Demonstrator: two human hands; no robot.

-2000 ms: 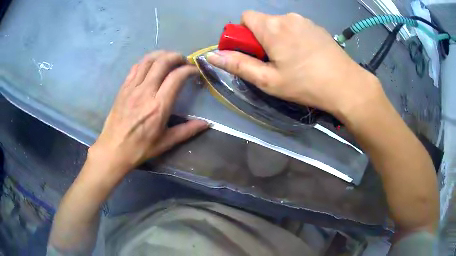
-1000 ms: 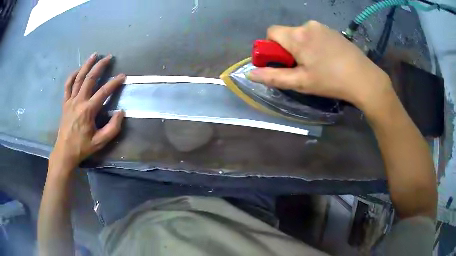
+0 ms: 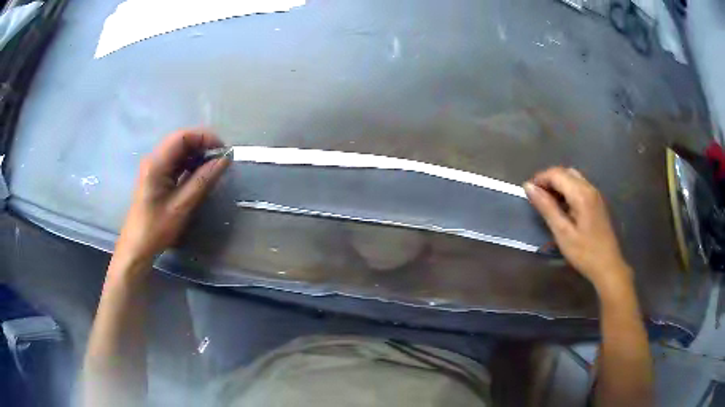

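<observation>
A grey-blue template strip (image 3: 381,195) lies across the table in front of me. A white piece (image 3: 342,159) shows as a white border along its far edge and a thin line along its near edge. My left hand (image 3: 179,183) pinches the left end at the far corner, thumb against fingers. My right hand (image 3: 572,215) has its thumb and fingertips at the right end, at the far corner. The steam iron (image 3: 690,208) stands at the right edge, partly cut off, with a yellow rim and a bit of red handle.
White pieces (image 3: 179,17) lie at the far left of the grey cloth-covered table (image 3: 445,87). Dark-handled scissors (image 3: 630,28) lie at the far right. The table's near edge runs close below the strip. A blurred pale object (image 3: 32,334) is at lower left.
My right hand has let go of the iron, which is now at the right edge, and has come to the strip's right end. My left hand has closed on the left end. The white piles show more.
</observation>
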